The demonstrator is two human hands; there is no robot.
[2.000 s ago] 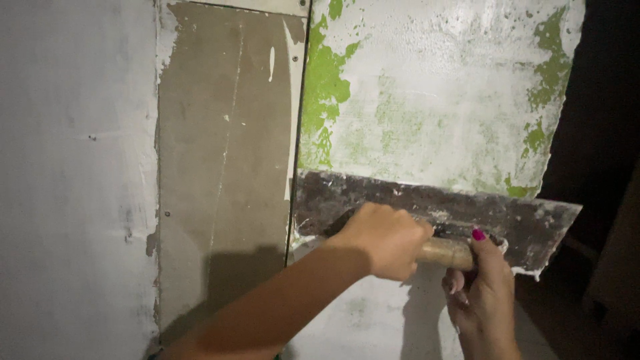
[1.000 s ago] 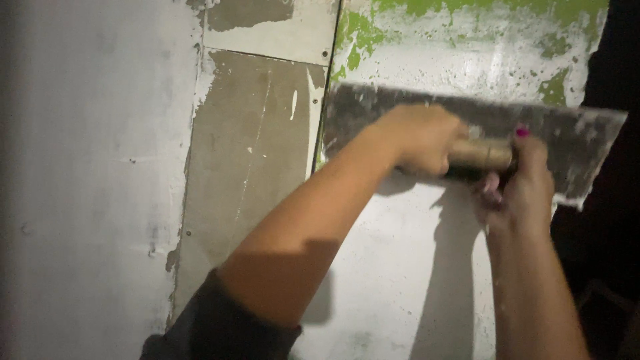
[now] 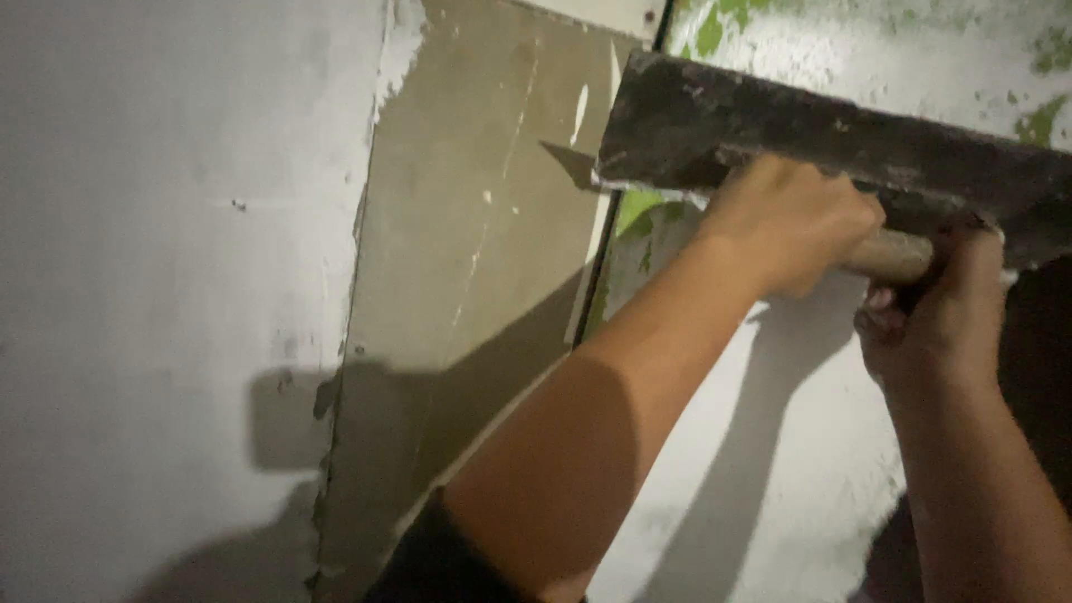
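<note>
A wide drywall taping knife point(image 3: 754, 117) with a dark, plaster-smeared metal blade lies across the upper right, tilted down to the right. My left hand point(image 3: 791, 218) is closed around the left part of its wooden handle. Round the handle's right end, against the lower side of the blade, my right hand point(image 3: 946, 310) is wrapped. White compound shows along the blade's lower left edge. Behind the tool is a wall section point(image 3: 804, 494) with white compound over green paint; the blade's left end overlaps the dark joint beside it, and whether it touches the wall is unclear.
Left of the joint runs a bare brownish board point(image 3: 452, 251) with screw heads and white streaks. Farther left stands a white-coated panel point(image 3: 184, 251). Shadows of the arms fall on these surfaces. A dark area point(image 3: 1038, 360) lies beyond the wall's right edge.
Between the first two frames the hands and knife moved up the wall, leaving green patches covered with white. Now the blade's left end overlaps the joint and seems lifted off the wall.
</note>
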